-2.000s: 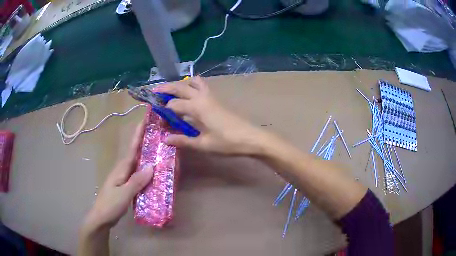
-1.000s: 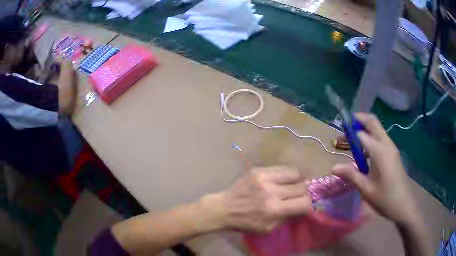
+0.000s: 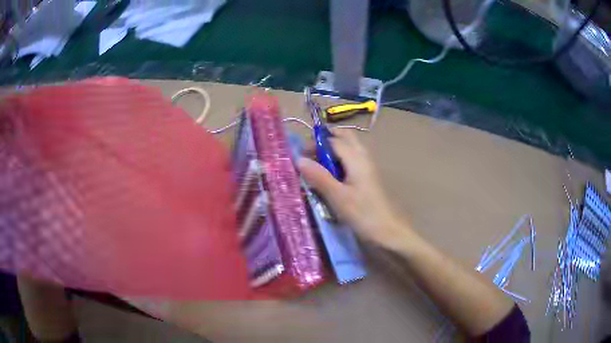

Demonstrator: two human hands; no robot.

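A pink-red bubble wrap sheet (image 3: pixel 127 194) is spread up, blurred, over the left of the view. My left forearm (image 3: pixel 47 315) shows below it at the bottom left; my left hand is hidden behind the sheet. Bluish circuit board panels (image 3: pixel 343 251) stand or lean on both sides of a narrow strip of pink bubble wrap (image 3: pixel 289 194) on the table. My right hand (image 3: pixel 352 177) holds blue-handled cutters (image 3: pixel 326 151), jaws pointing away from me, beside the right-hand panels. Whether its fingers touch the panels I cannot tell.
A yellow and black screwdriver (image 3: pixel 350 110) lies by the grey metal post (image 3: pixel 350 53). A white cord (image 3: pixel 295 120) and cream ring (image 3: pixel 194 100) are behind the bundle. Thin edge strips (image 3: pixel 512 258) and another board panel (image 3: pixel 593 228) lie at the right. White bags (image 3: pixel 171 20) lie on the green surface.
The pink bundle, closed two seconds ago, is opened, showing panels. The pink sheet has swung up to the left. The view has turned back right, and the neighbouring person is out of view.
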